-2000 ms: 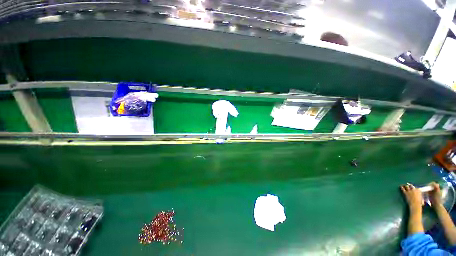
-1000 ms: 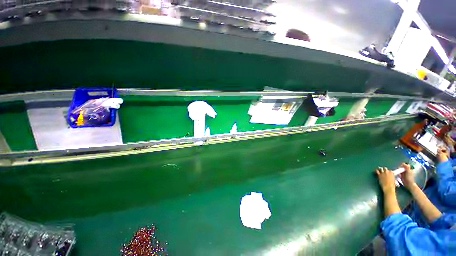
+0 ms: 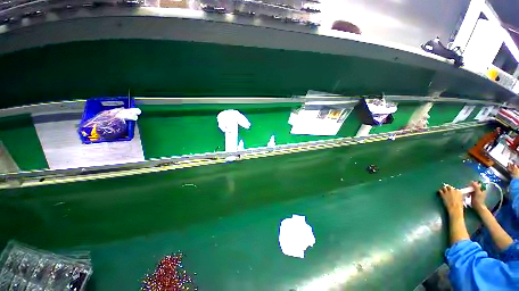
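Note:
Neither of my hands is in view. A clear blister tray (image 3: pixel 42 268) with dark pockets lies at the lower left, cut off by the bottom edge. A loose pile of tiny reddish pieces (image 3: pixel 168 275) lies to its right on the green bench, partly cut off at the bottom. A flat, irregular white patch (image 3: pixel 296 235), perhaps a wipe, lies further right. It does not touch the pile.
At the right, another person's hands (image 3: pixel 464 196) hold a white tool above the bench. A small dark part (image 3: pixel 372 169) lies behind. A metal rail (image 3: pixel 188 163) crosses behind, below a ledge with a blue box (image 3: pixel 107 120), white glove or cloth (image 3: pixel 231 126) and papers (image 3: pixel 321 118).
The view has turned to the right, then slightly back. The tray and the reddish pile now sit lower and further left in the picture. The other person's hands stay together around the white tool.

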